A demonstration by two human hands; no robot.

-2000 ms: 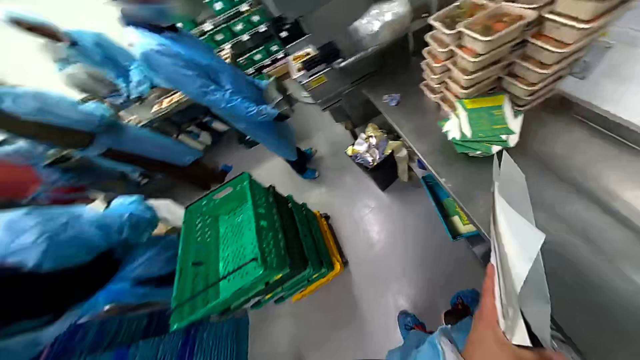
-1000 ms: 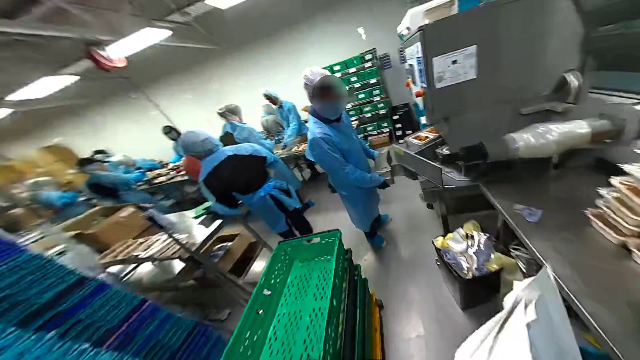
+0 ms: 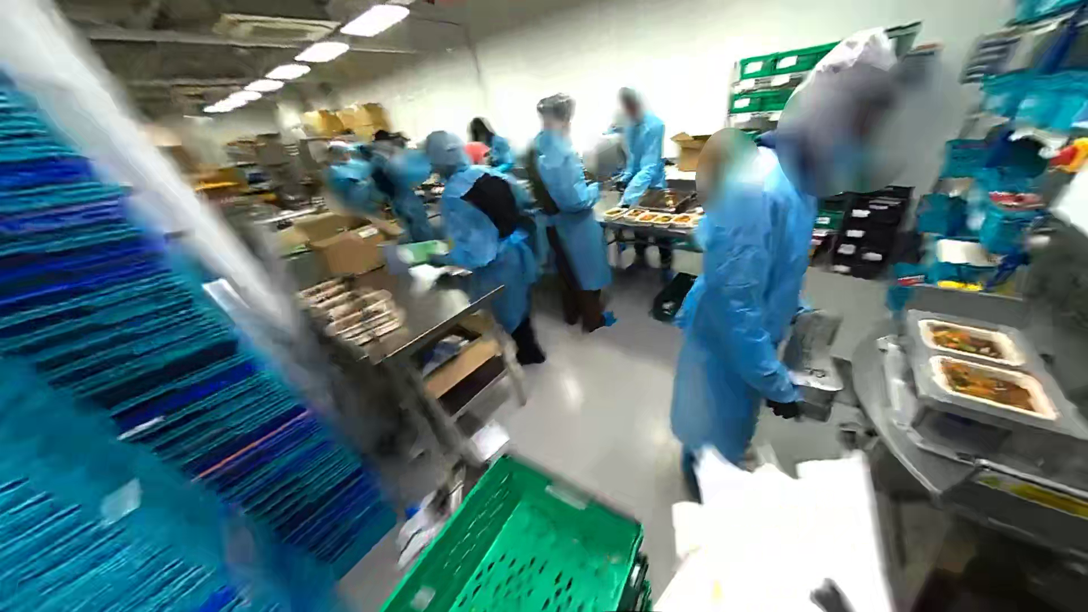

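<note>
White sheets (image 3: 790,535), blurred and overexposed, rise from the bottom edge at centre right. Neither of my hands shows, so what each one holds is hidden. To the left of the sheets is a green perforated plastic crate (image 3: 544,544), on top of others. Beyond the sheets, a person in a blue gown (image 3: 739,280) stands beside the machine and has a dark glove near a grey metal part. Two trays of food (image 3: 986,387) sit in the metal holder of the machine at the right.
Stacked blue and teal material (image 3: 187,365) fills the left side. Past it stands a metal table (image 3: 425,319) with packed trays and cardboard boxes (image 3: 348,251). Several gowned people work around tables further back. Black crates (image 3: 871,229) are stacked near the back wall.
The view has swung up and left over the room. The hand seen on the white sheets two seconds ago is out of view. The machine's food trays now show more fully.
</note>
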